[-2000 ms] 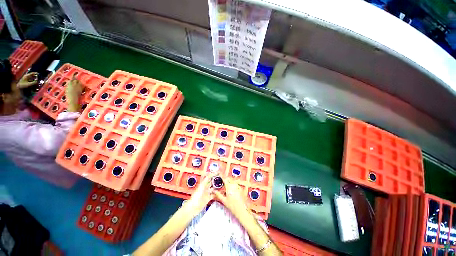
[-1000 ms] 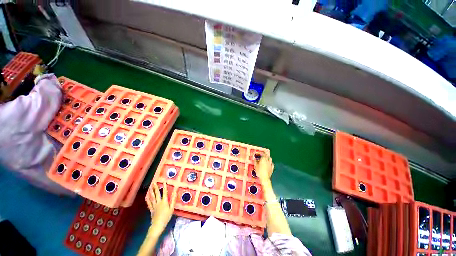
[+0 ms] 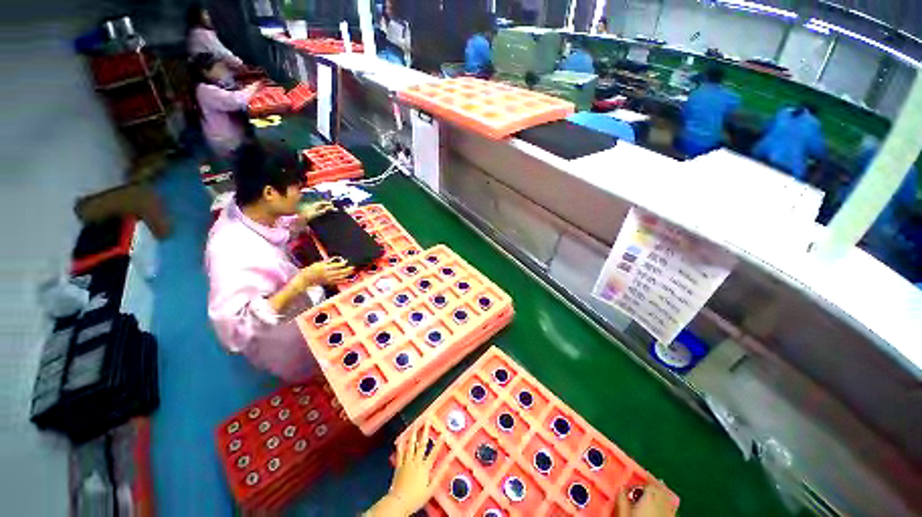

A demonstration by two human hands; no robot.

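The orange working tray [image 3: 526, 444] lies before me at the bottom, its near part cut off by the picture's edge. Dark discs with pale rings, such as this one [image 3: 561, 426], sit in its pockets; a few look shinier. My left hand [image 3: 412, 473] rests on the tray's left rim, fingers apart, beside a disc partly hidden by the fingers. My right hand [image 3: 652, 501] is at the right corner, partly cut off, its fingertips by a disc [image 3: 635, 494]; whether it grips the disc is unclear. A tilted stack of filled orange trays [image 3: 409, 321] adjoins at the left.
A lower stack of orange trays [image 3: 278, 439] stands left, below bench level. A person in pink [image 3: 253, 288] handles a black flat object [image 3: 347, 238] beyond the stack. A grey partition with white ledge runs along the bench; a colour chart [image 3: 657, 273] hangs there above a blue-ringed roll [image 3: 672, 351].
The view has swung left and up, showing more hall and co-workers; the right-hand tray and phone-like objects have left view. My hands, earlier together at a disc, are apart at the tray's sides.
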